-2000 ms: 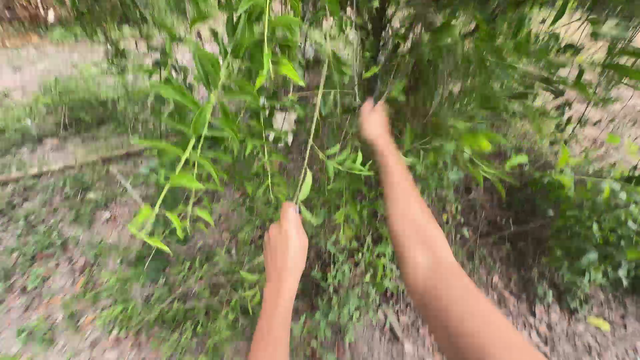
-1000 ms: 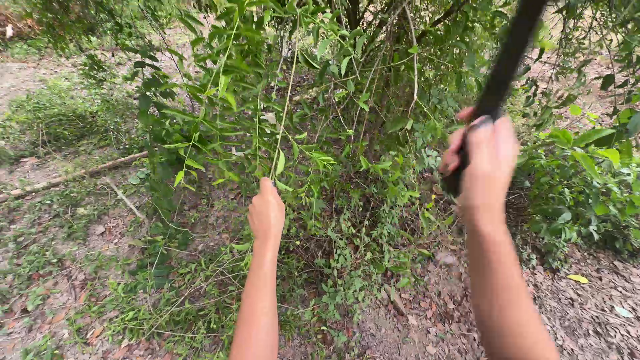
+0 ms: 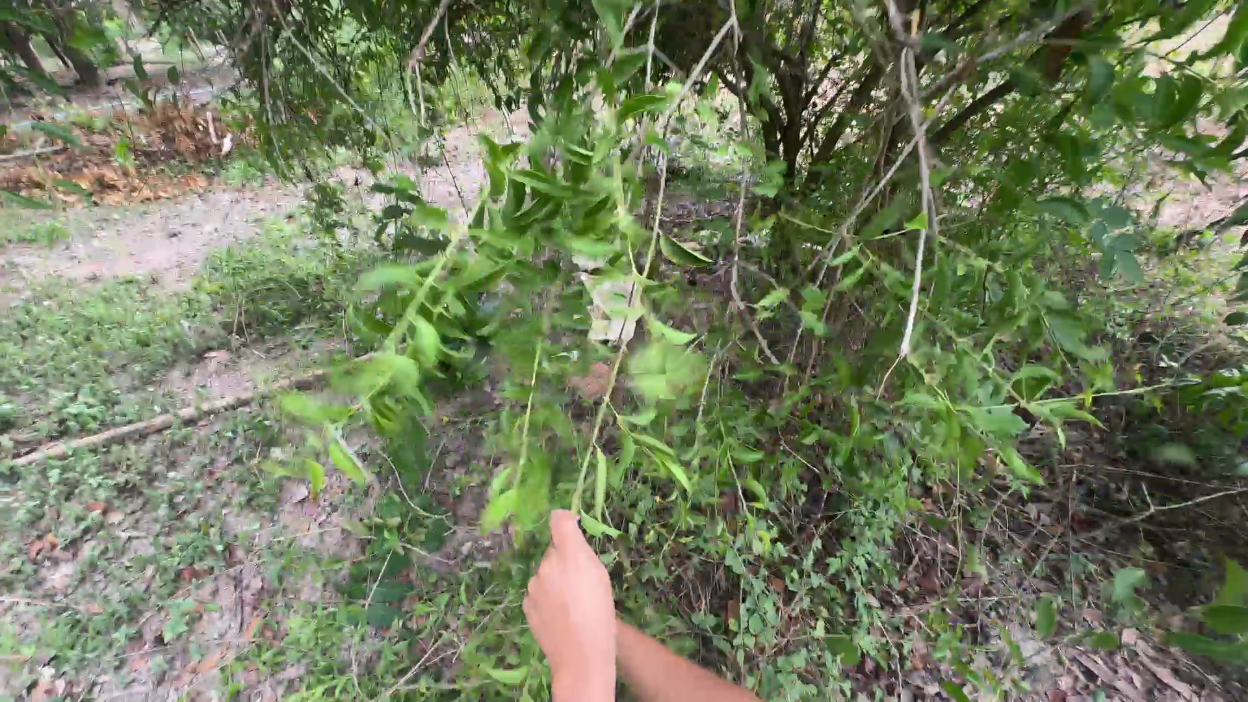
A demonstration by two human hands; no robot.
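Note:
My left hand, at the lower middle, is closed around the lower end of a thin green leafy stem that hangs from above. My right forearm passes behind the left wrist from the lower right; the right hand itself is hidden, and so is anything it holds. Other leafy shoots hang beside the held stem, some of them blurred.
A shrub with dark branching stems stands behind. Bare pale twigs hang at the upper right. A long fallen branch lies on the ground at the left. Low weeds and dry leaves cover the ground.
My right arm has swung down and left across behind the left wrist. The long dark tool raised in the right hand a second ago is out of sight. The left hand still grips the stem.

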